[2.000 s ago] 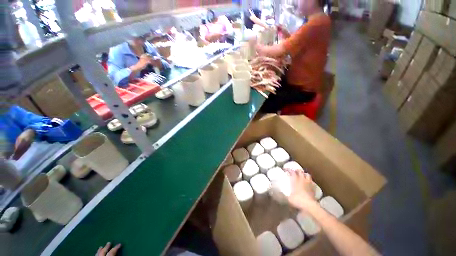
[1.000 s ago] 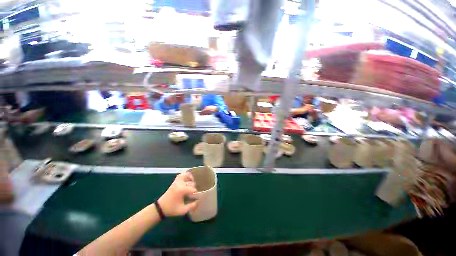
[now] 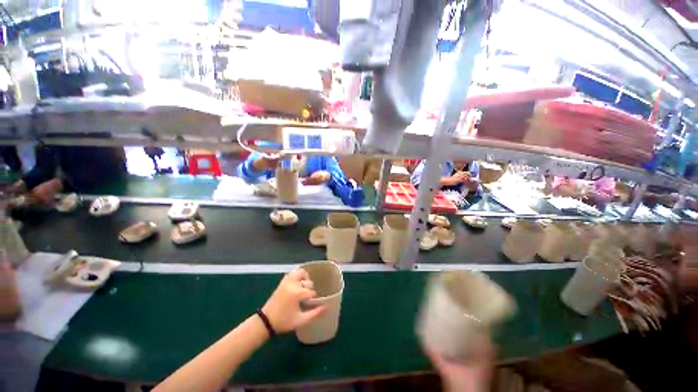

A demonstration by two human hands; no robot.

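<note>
My left hand (image 3: 291, 302), with a dark band at the wrist, grips the rim and side of a cream housing (image 3: 324, 318). This housing is upright and open-topped on the green bench top (image 3: 191, 321). My right hand (image 3: 459, 374) is blurred and cut off by the lower edge. It holds a second cream housing (image 3: 463, 318), also blurred, above the bench to the right of the first. Its fingers are mostly hidden by the housing and blur.
Behind the pale side rail (image 3: 176, 268), the dark conveyor belt (image 3: 245, 241) carries housings and flat cream pieces. A perforated post (image 3: 425, 195) rises by the belt. Another housing (image 3: 590, 285) and brown strips (image 3: 643, 291) lie right. A fixture (image 3: 86, 273) is left. The carton's edge (image 3: 559, 377) shows low right.
My view has swung from the carton to the bench. Since one second ago, my right hand has come into view with a blurred housing. My left hand still holds its housing.
</note>
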